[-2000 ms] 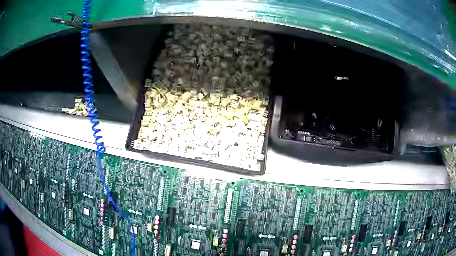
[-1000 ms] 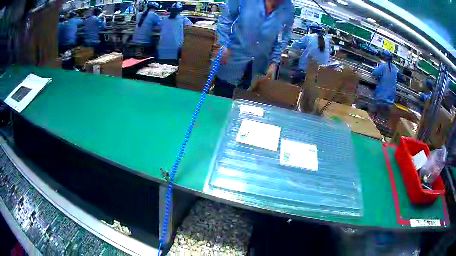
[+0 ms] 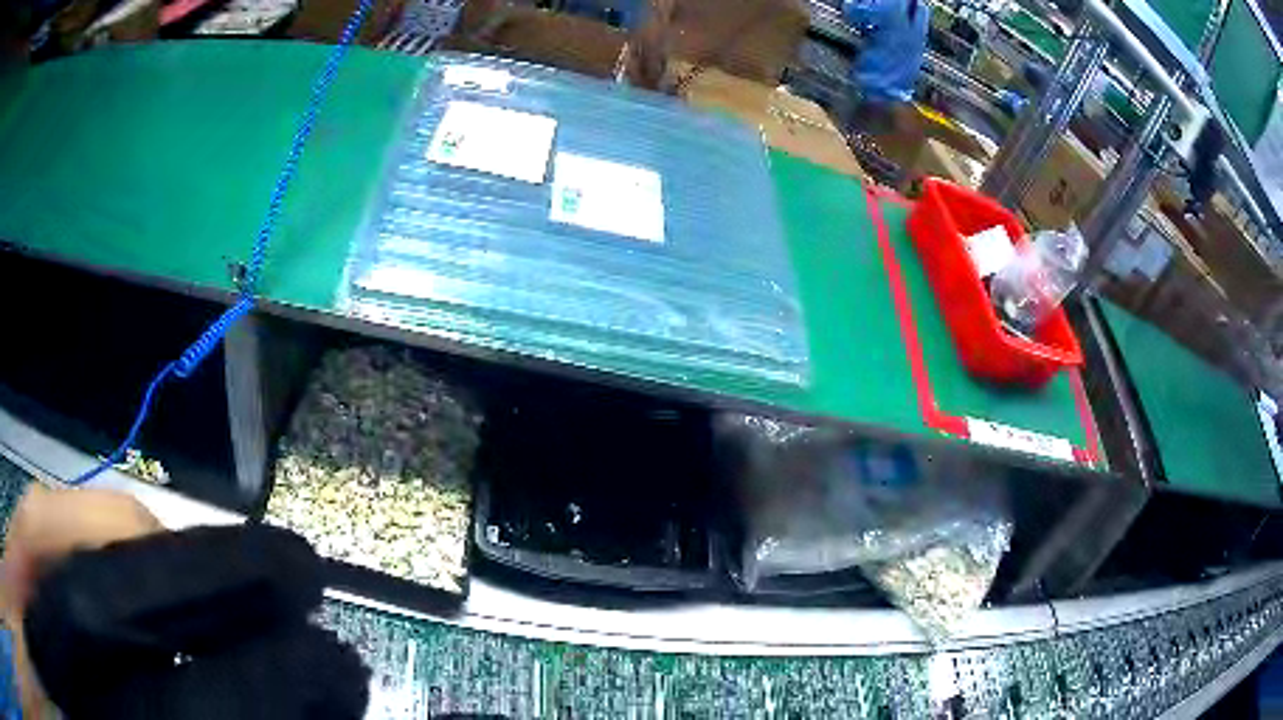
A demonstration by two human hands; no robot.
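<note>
My left hand (image 3: 183, 619), with black coverings on its fingers, is large and blurred at the lower left, in front of the boards and the left ledge. Whether it holds anything cannot be told. A dark edge at the bottom middle is too little to name. My right hand is not clearly in view. Green circuit boards (image 3: 563, 686) run in a strip along the bottom. A black tray heaped with cream connectors (image 3: 373, 521) stands under the shelf. A second black tray (image 3: 598, 563) with a few small parts is right of it.
The green shelf (image 3: 141, 169) bears clear blister trays (image 3: 605, 296) and a red bin (image 3: 971, 288) with a bag inside. A blue coiled cord (image 3: 289, 162) passes the shelf edge. A clear plastic bag (image 3: 950, 577) with pale parts overhangs the rail. A person in blue (image 3: 889, 49) is behind.
The view has turned right and down since a second ago, so the shelf things sit further left and higher. My left hand has come into view. The cord's lower part now bends left.
</note>
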